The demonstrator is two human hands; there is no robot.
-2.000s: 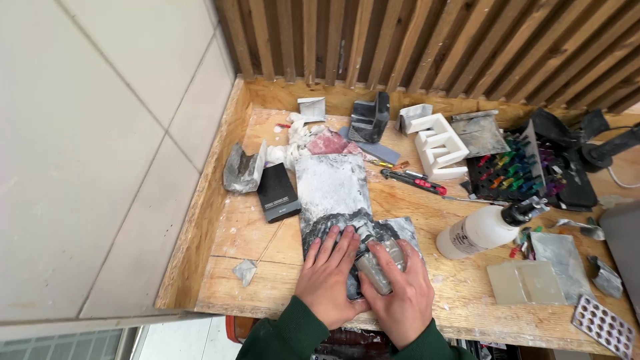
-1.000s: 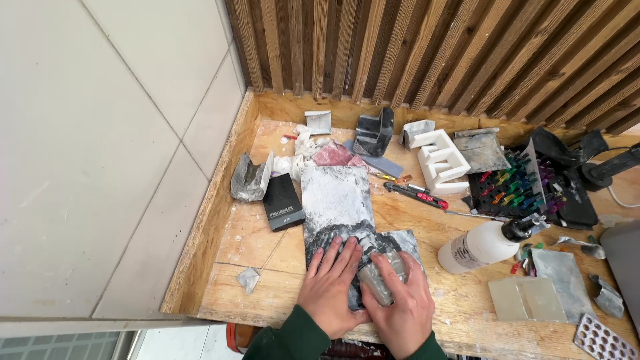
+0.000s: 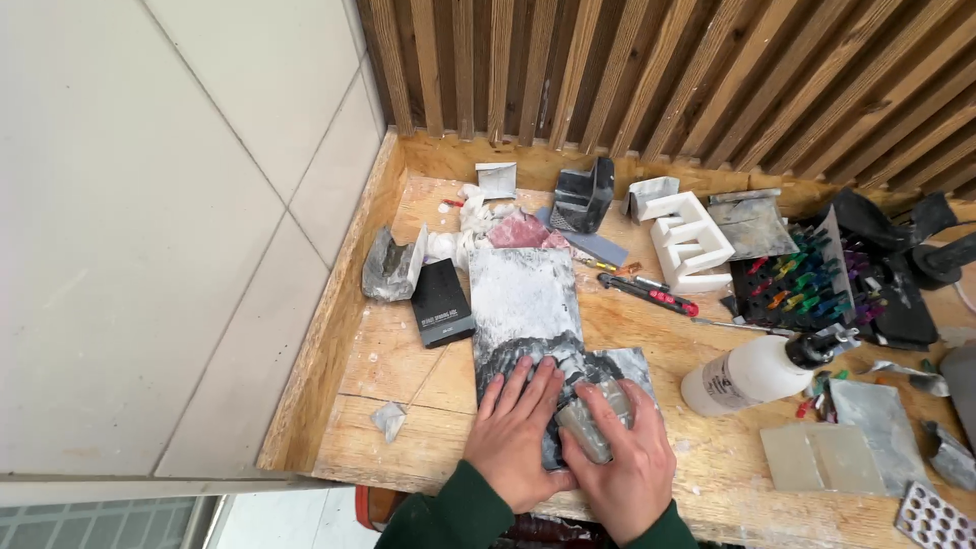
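Note:
A sheet of abrasive paper or similar board [image 3: 526, 297], whitish at the top and dark and smeared lower down, lies on the wooden bench. My left hand [image 3: 515, 435] presses flat on its lower part, fingers slightly apart, holding nothing. A translucent greyish block [image 3: 591, 431] sits in my right hand [image 3: 629, 450], gripped between thumb and fingers over the sheet's lower right. A second dark, smeared sheet [image 3: 644, 366] reaches out beneath that hand. The two hands touch or nearly touch at the thumbs. The block's underside is hidden.
Left of the sheet are a black box [image 3: 442, 303] and a folded grey sheet [image 3: 389, 267]. Behind lie a crumpled white cloth [image 3: 476, 221] and a utility knife [image 3: 648, 295]. Rightward stand a white pump bottle [image 3: 743, 377], a white plastic frame [image 3: 690, 244] and a rack of colourful bits [image 3: 801, 282].
The camera view has shifted a little. Both hands stay over the lower part of the sheet, the right one still on the block.

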